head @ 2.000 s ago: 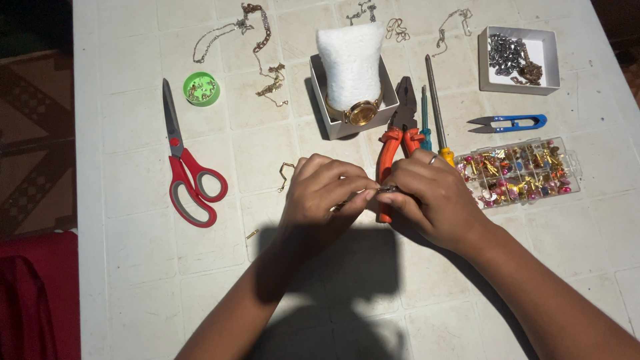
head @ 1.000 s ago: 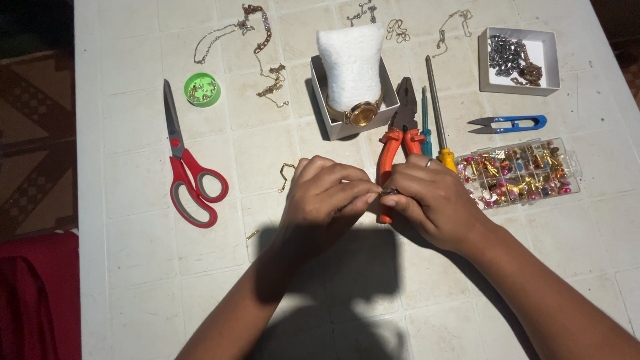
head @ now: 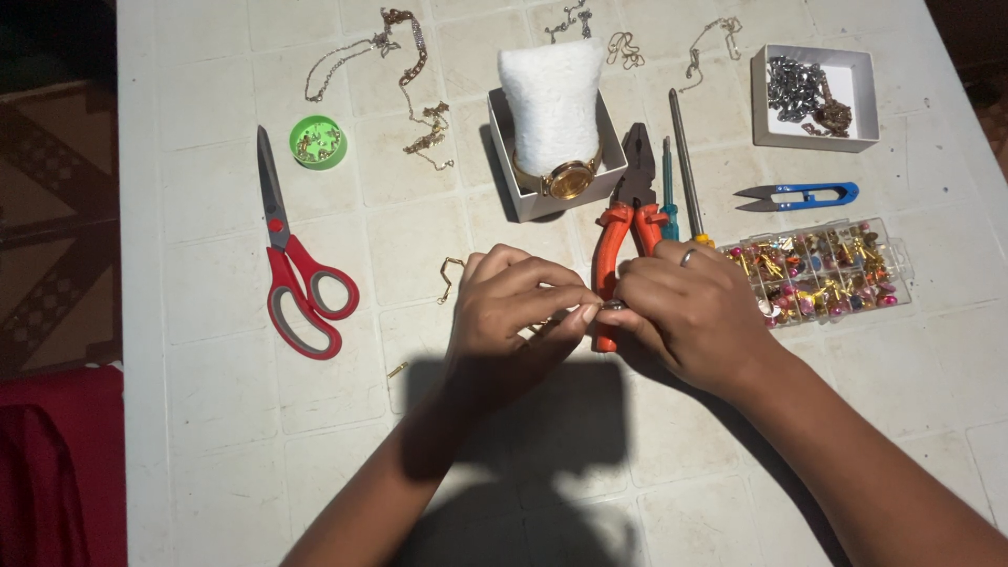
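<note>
Finger and thumb of my left hand (head: pixel 524 315) pinch one end of a small piece, and a bit of gold-coloured chain (head: pixel 539 327) shows beneath those fingers. My right hand (head: pixel 693 319), with a ring on one finger, pinches a small dark metal bead (head: pixel 613 305) right beside the left fingertips. The fingers hide most of the piece. Under and behind the hands lie combination pliers with orange handles (head: pixel 610 252). A short gold-coloured chain (head: pixel 447 279) rests just left of my left hand, and a small gold-coloured bar (head: pixel 398 369) lies below it.
Red-handled scissors (head: pixel 303 295) and a green lid with small findings (head: pixel 318 164) are at left. Behind the hands stands a box (head: pixel 539 206) with a white cushion and wristwatch (head: pixel 571 181). Screwdrivers (head: pixel 687 165), blue thread snips (head: pixel 811 195), a compartment case (head: pixel 902 276) and a bead box (head: pixel 866 94) are at right.
</note>
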